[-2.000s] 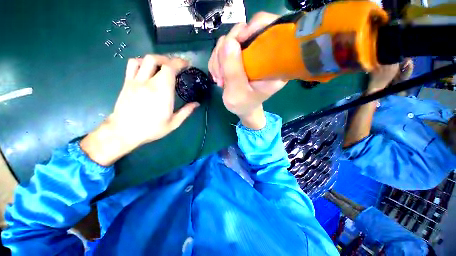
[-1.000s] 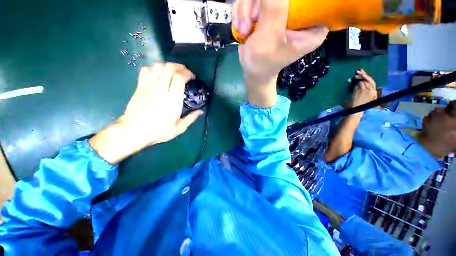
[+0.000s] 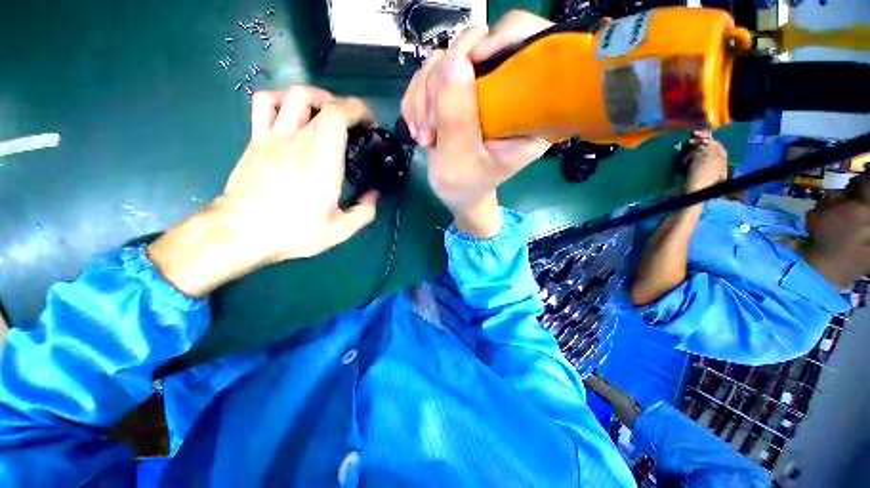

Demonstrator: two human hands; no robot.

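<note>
A round black part (image 3: 378, 160) lies on the green mat. My left hand (image 3: 291, 181) holds it from the left, fingers over its upper edge and thumb at its lower edge. My right hand (image 3: 463, 129) is closed around the orange electric screwdriver (image 3: 563, 88), which points left, its nose end at the part's right side. The bit tip is hidden by the hand, so contact with a screw cannot be told.
The grey-white screw feeder (image 3: 367, 29) stands just beyond my hands. Loose screws (image 3: 250, 48) lie left of it. Black round parts (image 3: 579, 160) lie beyond my right hand. A clear blister tray (image 3: 584, 286) is at lower right. A worker in blue (image 3: 744, 257) sits at right; a black cable crosses there.
My right hand has brought the screwdriver back from the feeder, down and toward the round part. My left hand still holds the part. The view has shifted slightly.
</note>
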